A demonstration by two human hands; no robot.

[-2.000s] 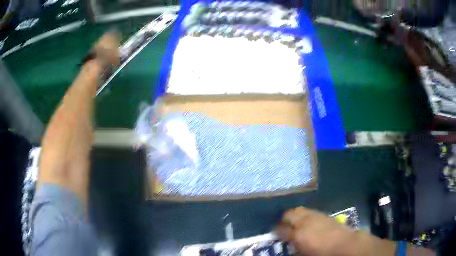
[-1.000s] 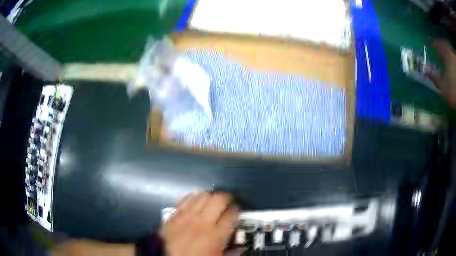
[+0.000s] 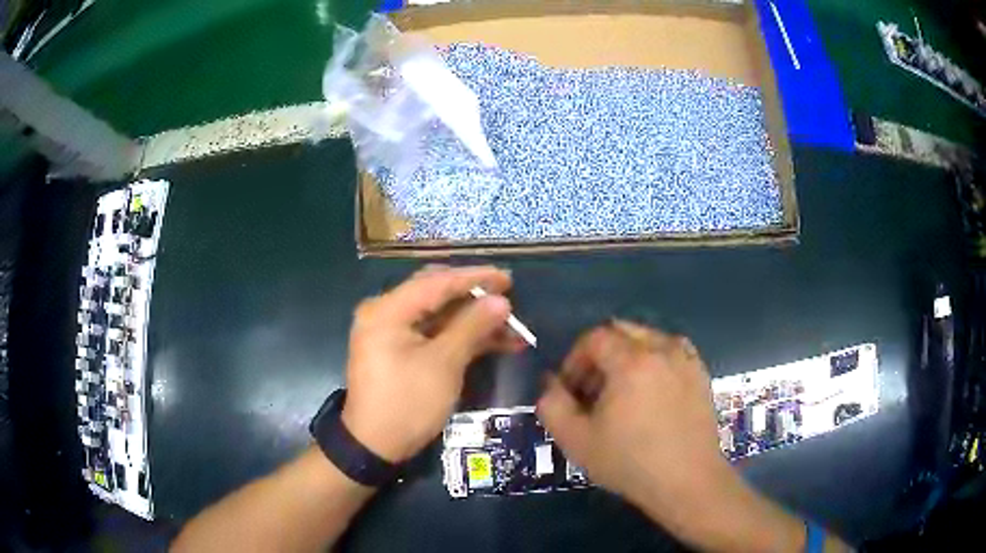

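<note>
My left hand holds a short, thin white stick between thumb and fingers, above the mat. My right hand is just to the right, fingertips curled together near the stick's lower end; whether it holds something small cannot be seen. Below both hands, a long white housing lies on the dark mat. A dark circuit board with a yellow block lies at its left part. My right hand hides the middle of the housing.
A shallow brown carton of small screws stands behind the hands, a crumpled clear bag over its left corner. Another housing unit lies upright at left. A further unit is on the green belt, beyond a blue sheet.
My left hand has come off the housing's left end and now holds the white stick. My right hand has come from the belt at upper right to beside it. The circuit board now shows more clearly.
</note>
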